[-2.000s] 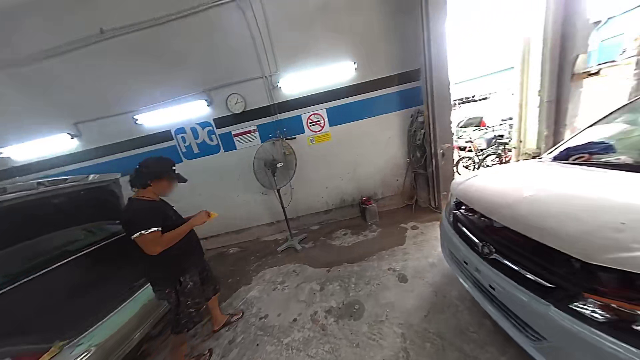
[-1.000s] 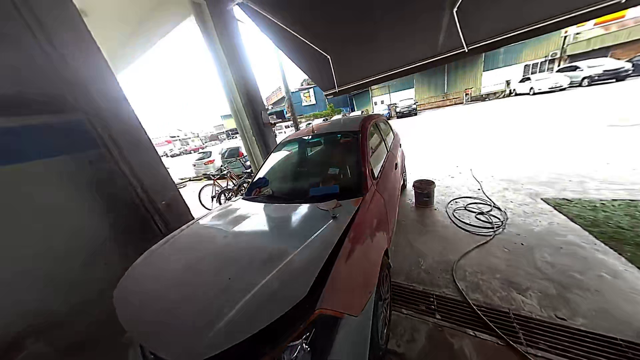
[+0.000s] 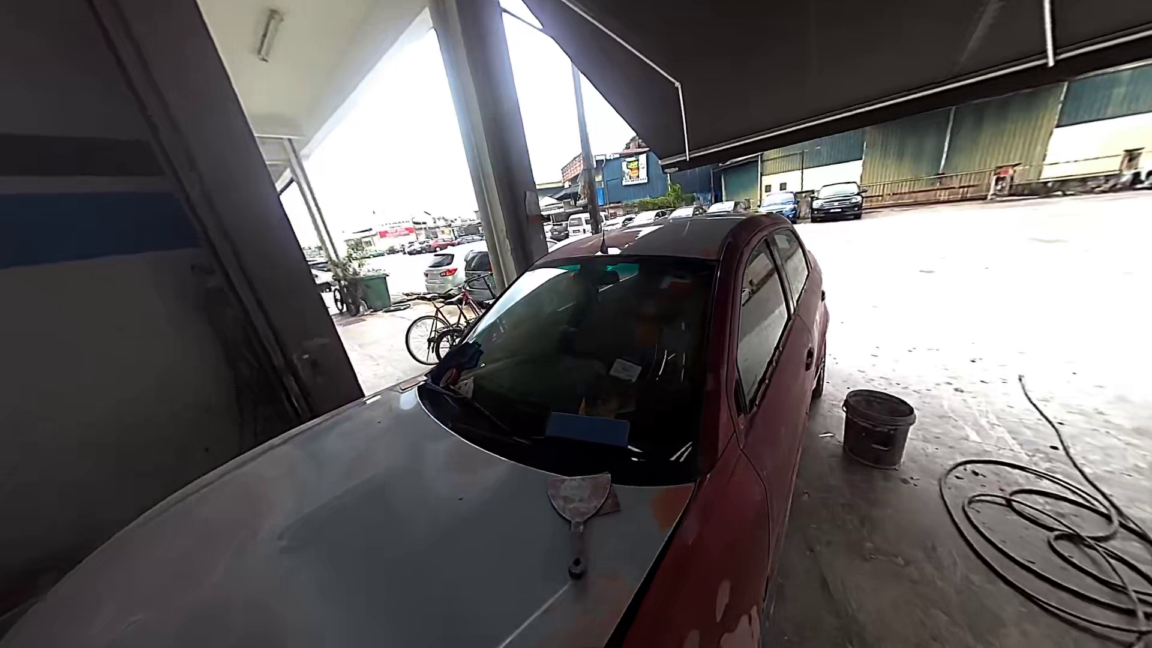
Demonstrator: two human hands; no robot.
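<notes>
Neither of my hands shows in the head view. A red car stands in front of me, its grey, sanded-looking hood [image 3: 387,540] filling the lower left. On the hood's rear edge, near the windshield [image 3: 585,351], lies a wide fan-shaped scraper-like tool [image 3: 579,499] with its handle towards me. A small dark reddish piece [image 3: 608,502] sits partly under its blade. A blue flat block-like thing [image 3: 588,429] shows at the base of the windshield. The red fender [image 3: 711,549] has pale patches.
Right of the car, a dark bucket [image 3: 877,430] stands on the concrete floor, with a coiled hose [image 3: 1035,522] beyond it. A wall and slanting post [image 3: 243,216] rise at the left. Bicycles [image 3: 438,328] and a grey pillar [image 3: 490,135] stand behind the hood's far side.
The view has swung away from the wall, standing fan and person to the red car, then come nearer to its windshield and the tool on the hood.
</notes>
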